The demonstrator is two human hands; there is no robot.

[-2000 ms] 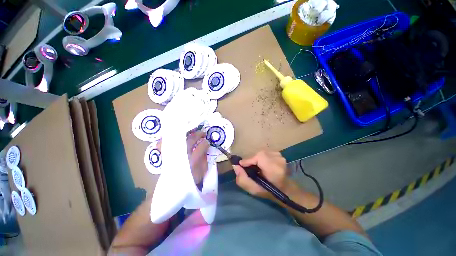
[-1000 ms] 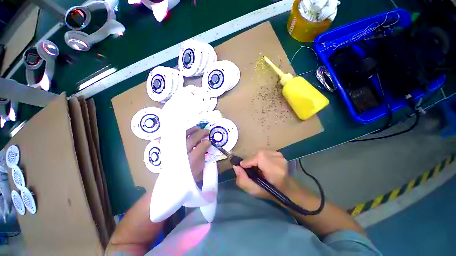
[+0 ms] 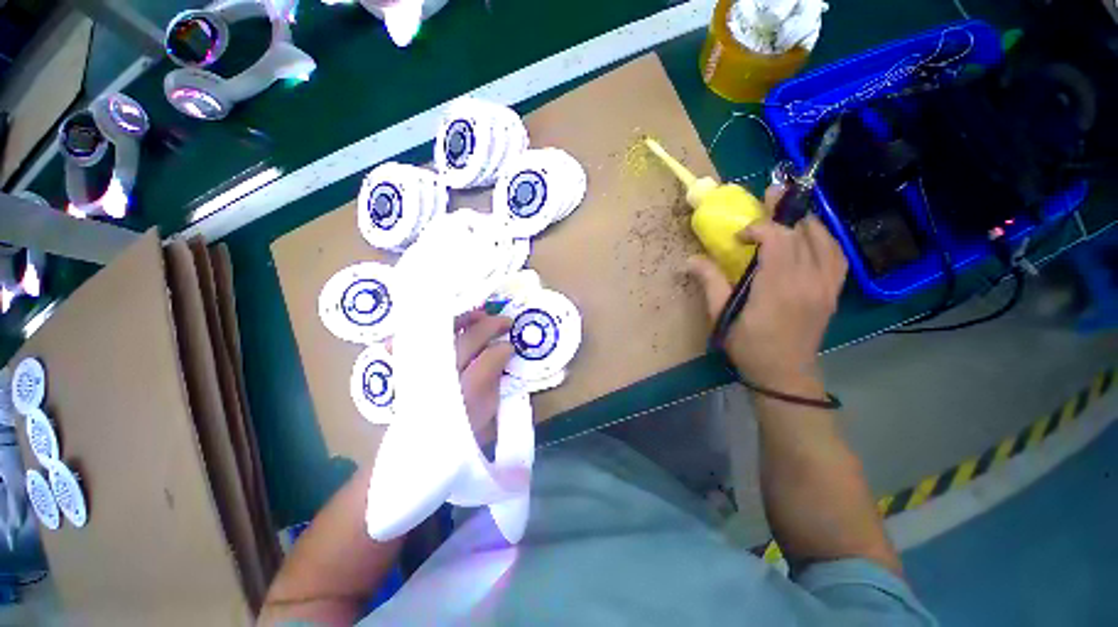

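The white plastic housing (image 3: pixel 429 404) lies over the cardboard mat, its forked end towards me. My left hand (image 3: pixel 484 361) is inside the fork, partly hidden by the housing, its fingers at the round end beside a white disc (image 3: pixel 536 333). My right hand (image 3: pixel 785 288) holds the soldering iron (image 3: pixel 797 200), its metal tip pointing up and away near the blue tray. The same hand is at the yellow squeeze bottle (image 3: pixel 726 225), covering its lower part; I cannot tell if it grips the bottle. The circuit board is not clearly visible.
More white discs (image 3: pixel 384 206) are piled on the cardboard mat (image 3: pixel 613 288). The blue tray (image 3: pixel 877 289) and tape roll (image 3: pixel 739 71) are at the right and back. Housings (image 3: pixel 227 92) stand on the green belt. Stacked cardboard (image 3: pixel 135 429) is at left. The iron's cord loops below my right hand.
My right hand has moved the soldering iron from the housing's round end up and right to the squeeze bottle, the tip now pointing away. My left hand and the housing stay nearly still.
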